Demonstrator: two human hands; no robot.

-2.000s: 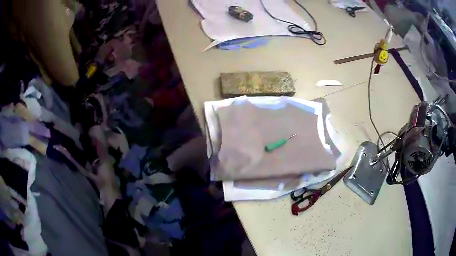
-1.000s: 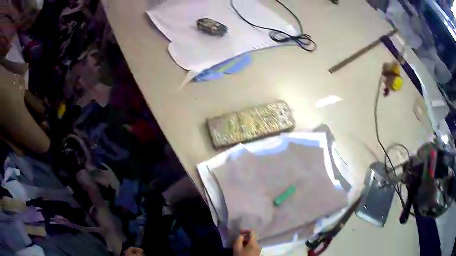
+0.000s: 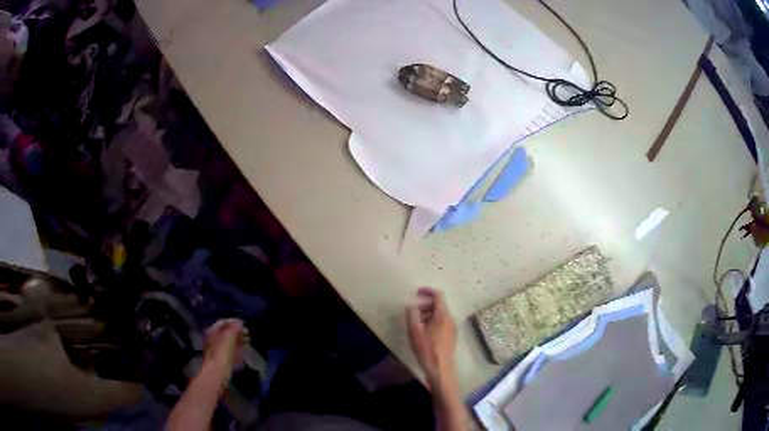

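Observation:
My right hand [image 3: 432, 324] is over the table's near edge, left of the long mottled gold-brown weight bar [image 3: 546, 305]. It is blurred, its fingers partly curled, and it does not touch the bar. My left hand [image 3: 226, 338] is lower left, off the table over the dark scrap area, fingers curled; whether it holds anything cannot be told. The white-topped fabric lay [image 3: 371, 84] lies ahead with a small brown-gold weight [image 3: 433, 85] on it. Blue offcuts [image 3: 508, 176] lie at its near edge. The grey cut-piece stack [image 3: 563, 383] is at lower right.
A green stick [image 3: 598, 404] lies on the grey stack. A tied black cord [image 3: 588, 94] lies over the white lay's right corner. A brown strip [image 3: 680, 98] and a white offcut [image 3: 651, 223] lie further right. A metal base plate [image 3: 702, 353] stands at the right. Fabric scraps [image 3: 152, 168] fill the left.
The view has shifted left, so the table things sit further right and lower. My right hand has moved from the grey stack's near edge to beside the bar. My left hand shows more fully.

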